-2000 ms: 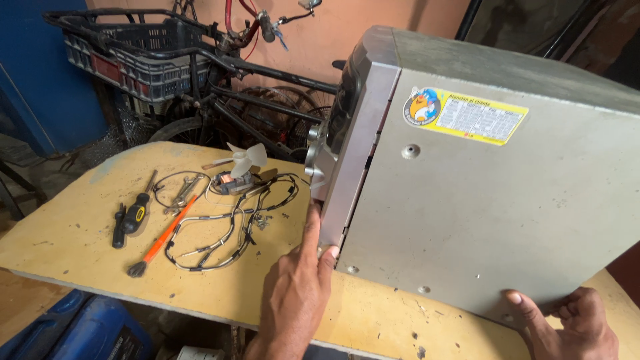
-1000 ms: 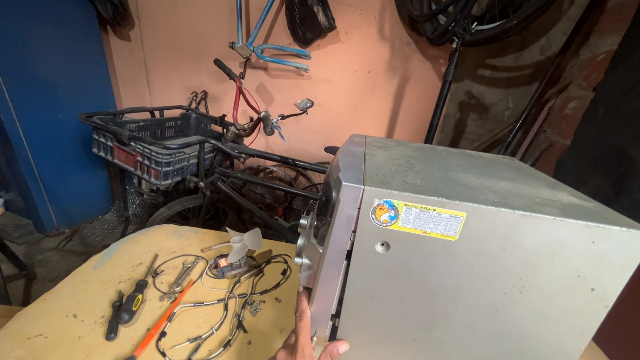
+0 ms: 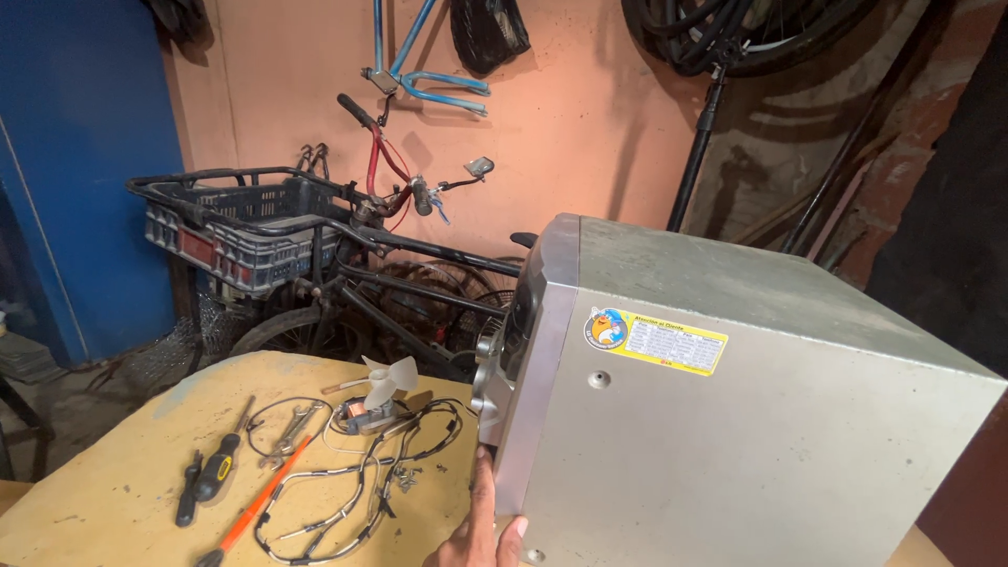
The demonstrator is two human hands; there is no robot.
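Note:
A grey metal-cased appliance (image 3: pixel 748 441), which looks like a microwave oven, stands on the yellow table with its silver front panel (image 3: pixel 543 386) facing left. My left hand (image 3: pixel 476 524) is at the panel's lower edge, its index finger raised against the front and its thumb by the side casing; most of the hand is cut off by the frame's bottom. A yellow sticker with a cartoon figure (image 3: pixel 657 340) is on the casing, above a recessed screw hole (image 3: pixel 599 379). My right hand is out of view.
Left on the table (image 3: pixel 150 441) lie a black screwdriver (image 3: pixel 216 471), wrenches (image 3: pixel 293 431), an orange-handled tool (image 3: pixel 264 498), taped wires (image 3: pixel 358 480), small screws (image 3: pixel 407 477) and a small fan motor (image 3: pixel 374 413). Behind stands a bicycle with a crate (image 3: pixel 236 244).
The view has tilted up. My right hand, at the casing's lower right two seconds ago, is out of frame. My left hand stays at the front panel's lower edge.

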